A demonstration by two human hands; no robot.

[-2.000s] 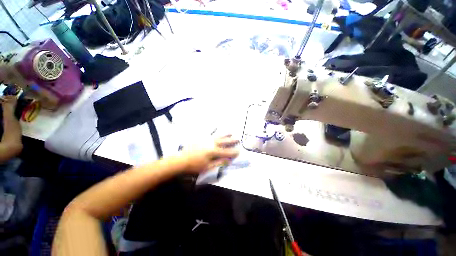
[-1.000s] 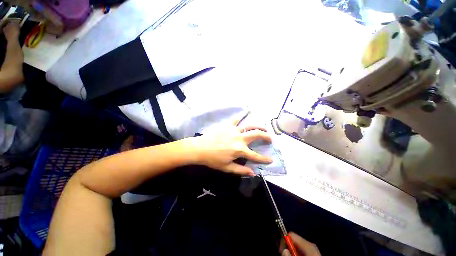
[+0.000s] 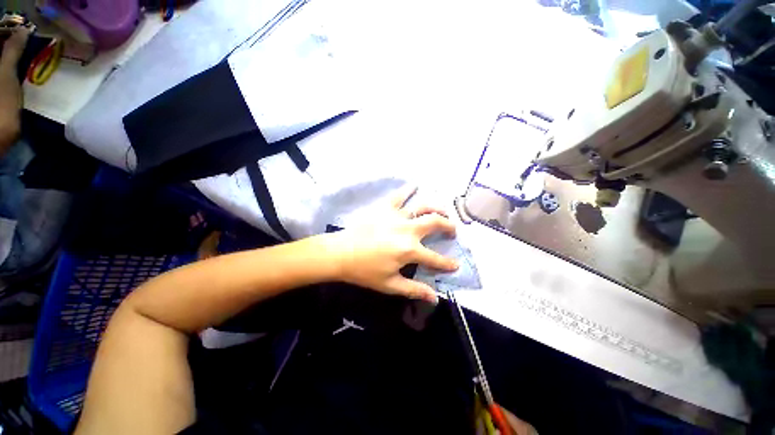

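Note:
A small pale grey-blue facing piece (image 3: pixel 457 265) lies at the table's front edge. My left hand (image 3: pixel 387 253) lies on it with fingers spread, pressing it down. My right hand (image 3: pixel 515 425), cut off by the bottom edge, is shut on the fabric scissors (image 3: pixel 472 353) with red and yellow handles. The blades point up and away, slightly parted, with the tips at the piece's near edge beside my left fingertips. Whether they touch the cloth is unclear.
The cream sewing machine (image 3: pixel 671 110) stands at right. A black garment panel (image 3: pixel 195 119) and dark strips lie on pale layers at left. A blue plastic crate (image 3: pixel 64 340) is below the table. A purple machine and another person's arm (image 3: pixel 10 89) show at far left.
Over two seconds my view moved closer and the scissors came up to the piece under my left hand. Since one second ago, the blades have parted slightly and the yellow handle shows.

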